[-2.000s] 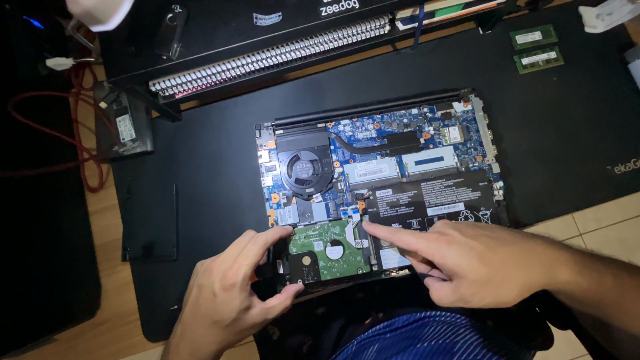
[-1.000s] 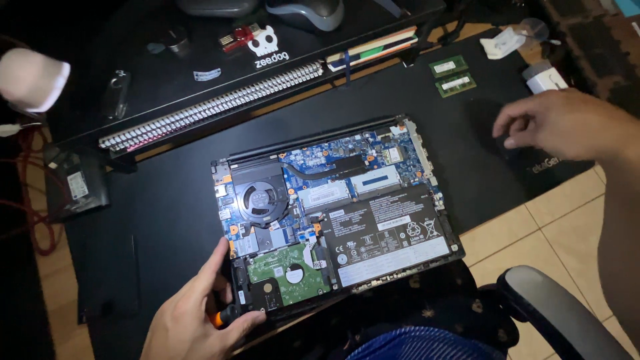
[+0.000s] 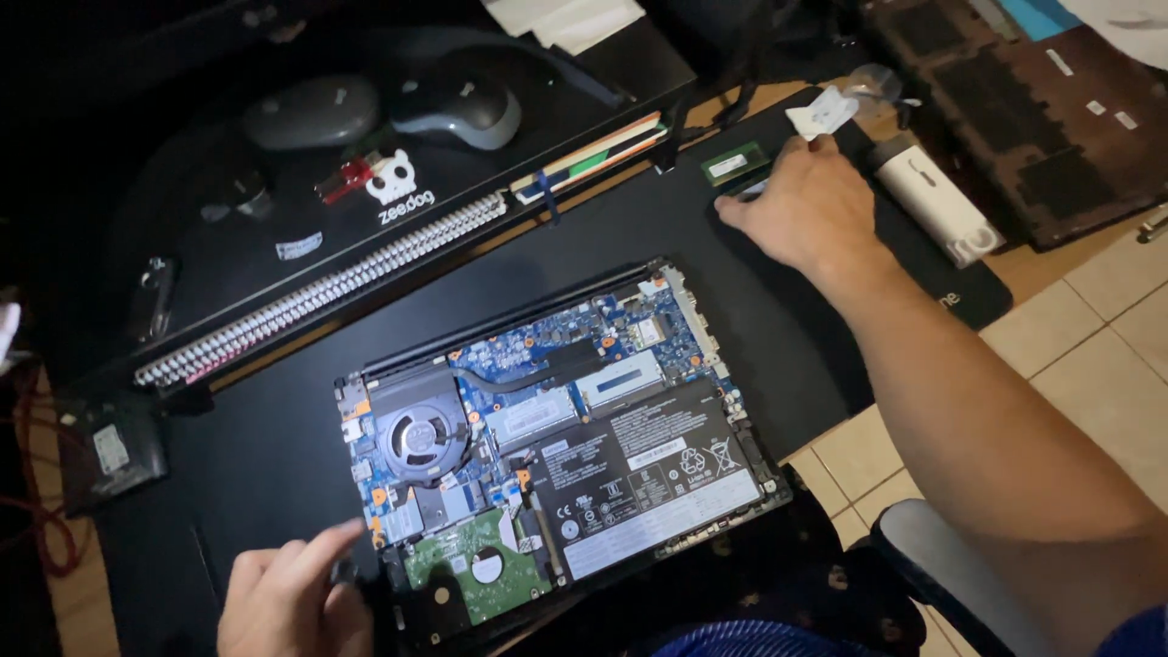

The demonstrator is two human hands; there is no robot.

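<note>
An opened laptop [image 3: 547, 456] lies on the black desk mat, with its cooling fan [image 3: 422, 436], green hard drive board [image 3: 484, 564] and black battery [image 3: 652, 474] exposed. My left hand [image 3: 297, 593] is beside its lower left corner, index finger extended near the edge; whether anything is in the curled fingers cannot be told. Up at the right, my right hand [image 3: 808, 205] reaches over a green memory module [image 3: 735, 165], thumb and fingers spread around a second one that it mostly covers. The fingertips overlap the edge of a white paper piece [image 3: 823, 113].
A black monitor stand holds spiral notebooks [image 3: 338, 292] below and a computer mouse [image 3: 461, 109] on top. A white cylindrical device [image 3: 940, 201] lies right of my right hand, beside the laptop's bottom cover [image 3: 1031, 119]. An external drive [image 3: 114, 456] sits at the left; a chair armrest [image 3: 949, 566] is lower right.
My right hand has gone from pointing at the laptop, through the air at the right, to the memory modules. My left hand has let go of the laptop's corner. The view has shifted.
</note>
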